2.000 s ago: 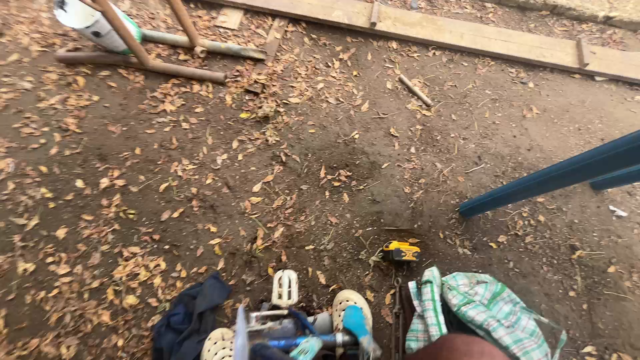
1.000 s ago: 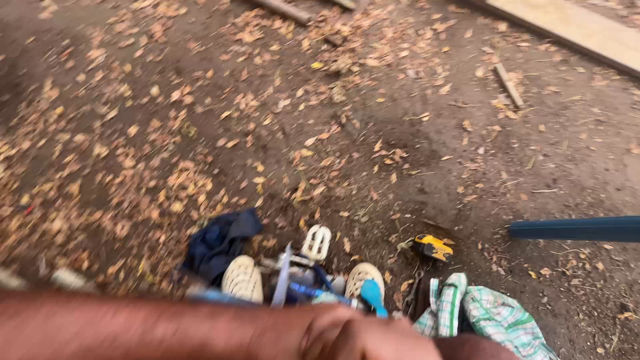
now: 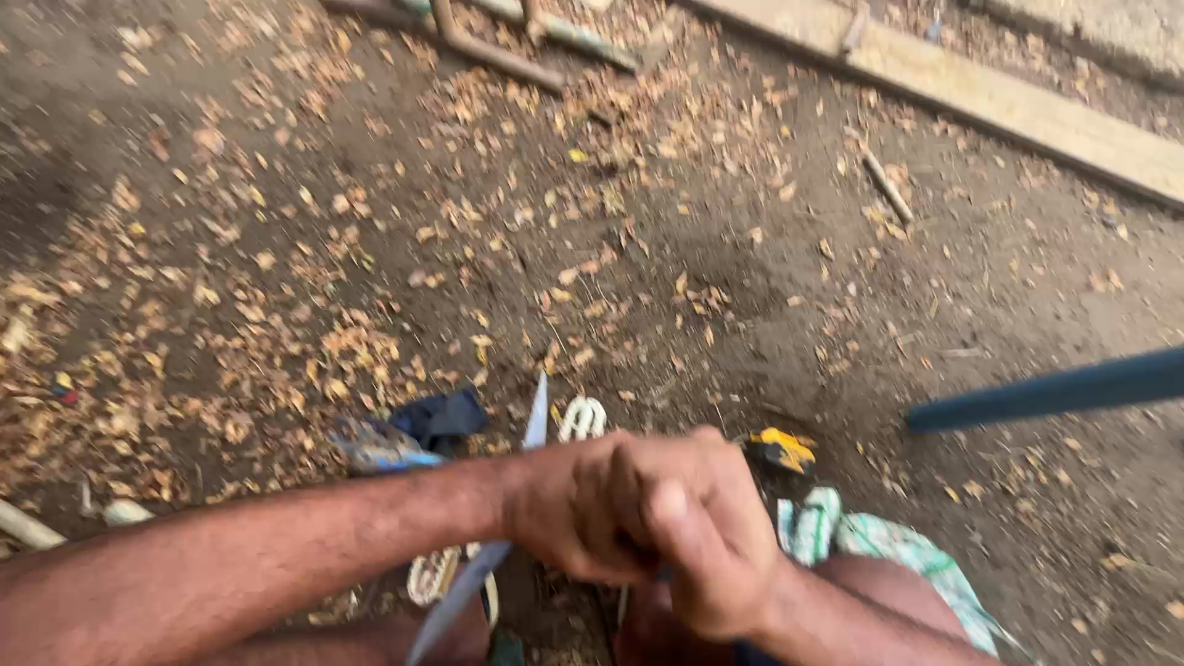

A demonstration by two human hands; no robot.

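My left hand (image 3: 578,509) and my right hand (image 3: 708,532) are pressed together at the lower middle of the head view, fingers curled. Whether anything is between them is hidden. Behind my left wrist slants a long, pointed, grey blade-like piece (image 3: 536,416), showing above and below the arm. A cream perforated shoe (image 3: 431,575) is partly covered below that forearm. Just beyond my hands lies a small cream slotted object (image 3: 583,419). On the soil right of them is a yellow and black object (image 3: 784,450), possibly a tape measure.
Dark blue cloth (image 3: 444,418) lies left of the blade-like piece. Green-and-white checked cloth (image 3: 911,546) drapes by my right knee. A blue bar (image 3: 1045,393) juts in from the right. Wooden plank (image 3: 999,92), stick (image 3: 888,190) and metal tubing (image 3: 499,60) lie farther off on leaf-strewn soil.
My hands, out of view two seconds ago, came in at the bottom edge and are now higher in view, pressed together. The view has shifted.
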